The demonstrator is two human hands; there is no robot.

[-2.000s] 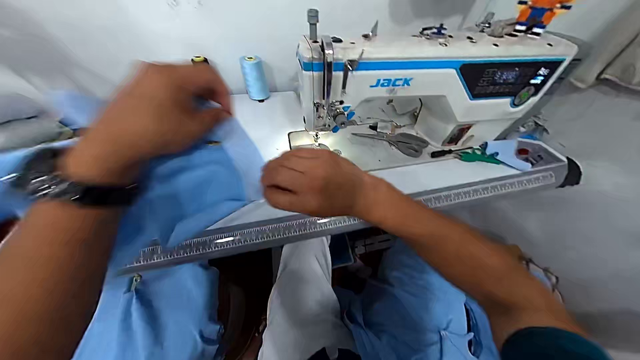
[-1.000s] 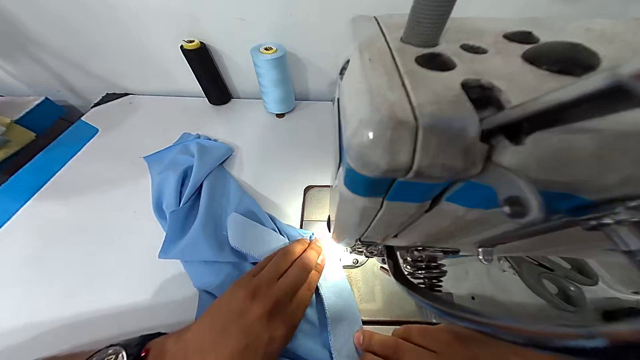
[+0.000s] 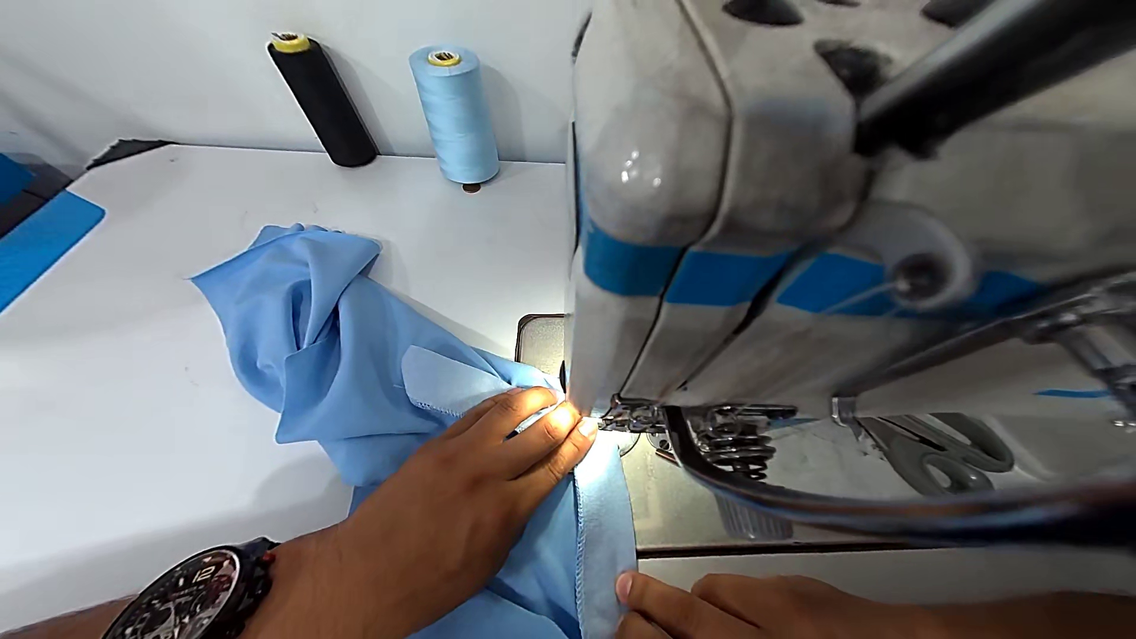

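Note:
Light blue fabric [image 3: 355, 355] lies bunched on the white table and runs beneath the head of a sewing machine [image 3: 710, 177]. My left hand [image 3: 470, 488], a watch on its wrist, rests palm down on the cloth with its fingertips beside the lit needle area; the needle itself is hidden. At the lower right, my right hand [image 3: 710, 608] touches the edge of a paler strip [image 3: 606, 532] with an overlocked edge. That hand is partly cut off by the frame, and whether it pinches the strip cannot be told.
A black thread cone [image 3: 324, 102] and a light blue thread cone [image 3: 455, 115] stand at the table's back edge by the wall. Grey-handled scissors [image 3: 941, 453] lie behind the machine's curved metal lever [image 3: 799, 506]. A blue flat object [image 3: 49, 235] is at the far left.
The view has moved much closer to the machine. Two seconds ago my left hand was raised over the cloth at the left; now it rests by the needle area. Since one second ago the hands have hardly moved.

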